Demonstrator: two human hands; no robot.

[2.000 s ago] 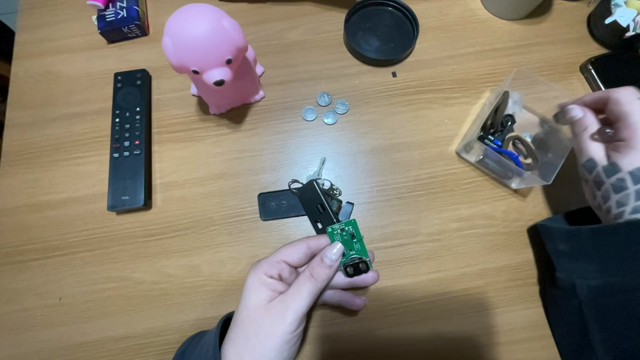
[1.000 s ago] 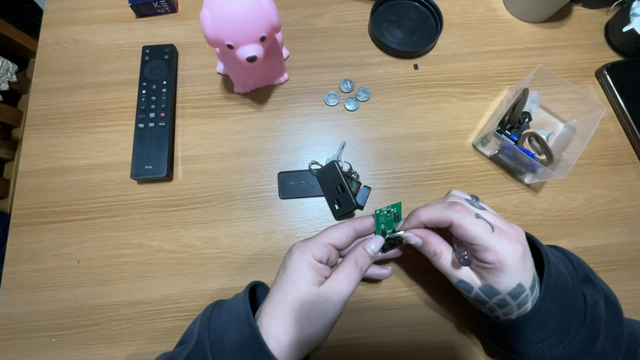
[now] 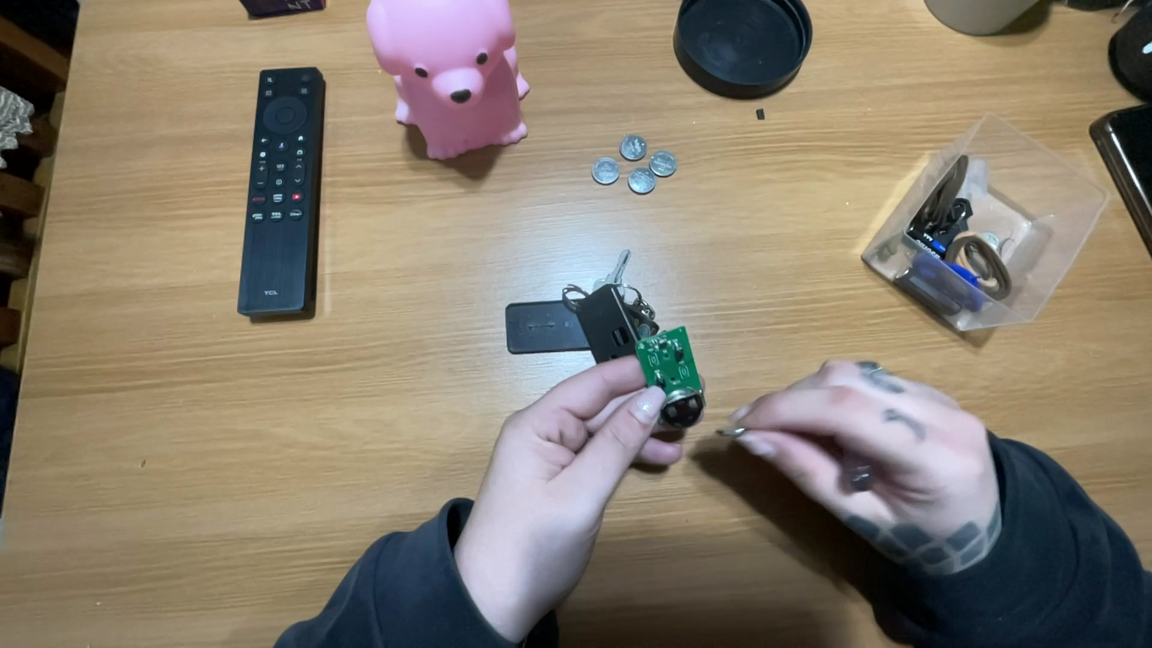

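My left hand (image 3: pixel 576 477) pinches a small green circuit board (image 3: pixel 670 360) by its edge; a round battery holder (image 3: pixel 681 409) sits at the board's lower end. To its right, apart from it, my right hand (image 3: pixel 864 459) holds a small thin metallic disc (image 3: pixel 732 432), seen nearly edge-on, between thumb and forefinger. It looks like a coin cell. Just beyond the board lie a black plastic remote case part (image 3: pixel 605 322) and a key (image 3: pixel 619 267) on rings. Partly under them is a flat black cover (image 3: pixel 544 327). Several coin-like metal discs (image 3: pixel 642 181) lie farther back.
A black TCL remote control (image 3: pixel 281 193) lies at the left. Behind stand a pink dog figure (image 3: pixel 461 81) and a round black lid (image 3: pixel 743 45). A clear plastic box (image 3: pixel 1035 261) with cables and small items is at the right, near a dark device (image 3: pixel 1129 171).
My right hand was at the clear box two seconds ago, then at the board a second ago. Now it is drawn back to the right with the small disc between its fingertips.
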